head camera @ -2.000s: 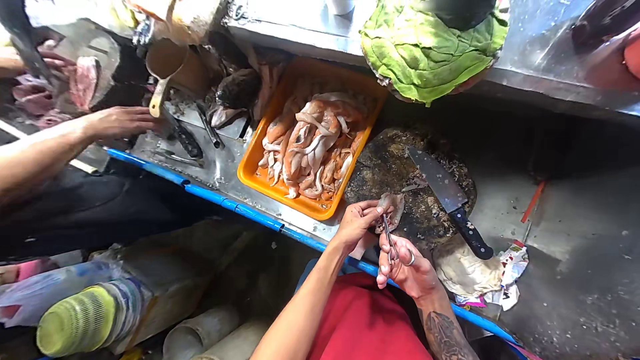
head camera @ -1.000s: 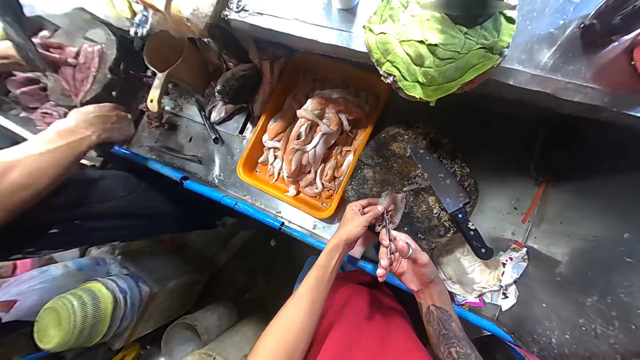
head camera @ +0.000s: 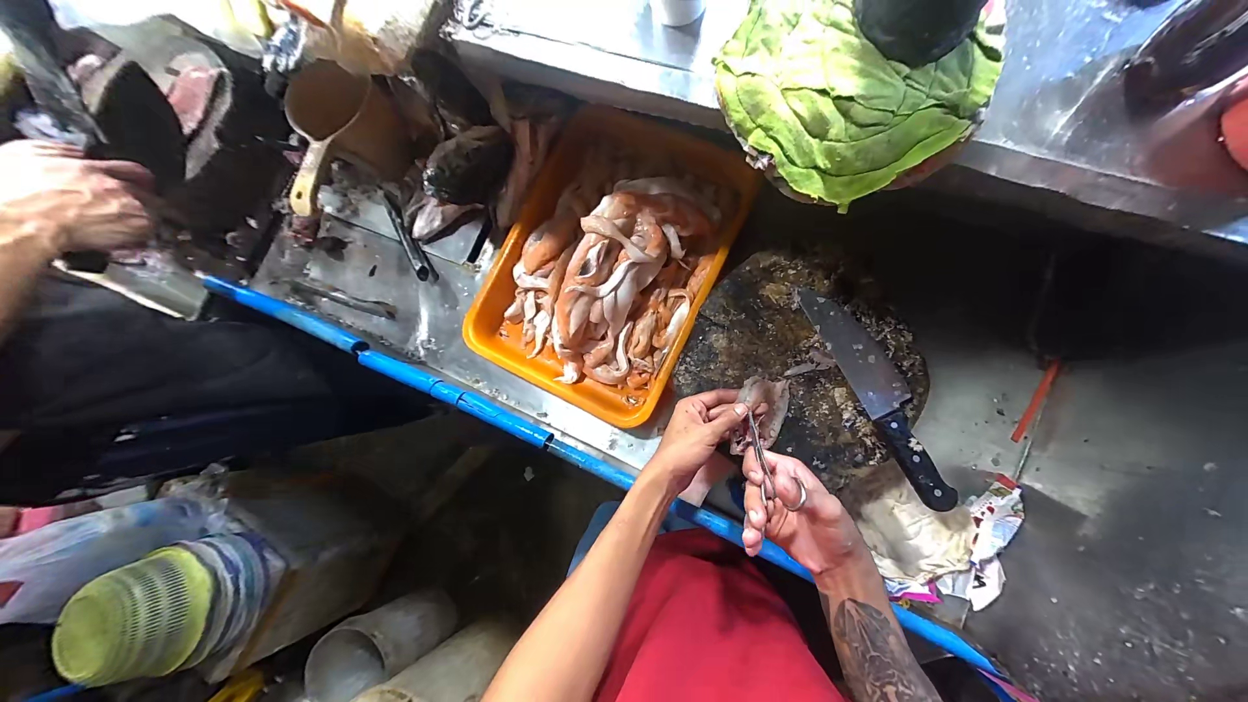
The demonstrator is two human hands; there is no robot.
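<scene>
Pinched between the fingers of my left hand (head camera: 700, 429) is a thin, pale piece of fish or meat (head camera: 762, 413). A slim pair of metal scissors (head camera: 762, 463) is in my right hand (head camera: 801, 517), with a finger ring showing and the blades pointing up to the piece. Both hands are over the near edge of a round, scrap-covered chopping block (head camera: 780, 331). On the block lies a large knife (head camera: 863, 366) with a black handle. To the left, an orange tray (head camera: 585, 400) holds a heap of pinkish-white strips (head camera: 619, 273).
A co-worker's hand (head camera: 73, 200) is at the far left, near a blade. Beyond the tray are a brown dipper (head camera: 336, 112), dark fish pieces (head camera: 468, 164) and a steel ledge (head camera: 604, 63) with green leaves (head camera: 848, 107). A blue rail (head camera: 400, 375) edges the counter; stacked baskets (head camera: 136, 614) stand below.
The co-worker's hand was by the dipper's handle two seconds ago, moved off to the left, and is now farther up at the far left. My own hands have hardly moved.
</scene>
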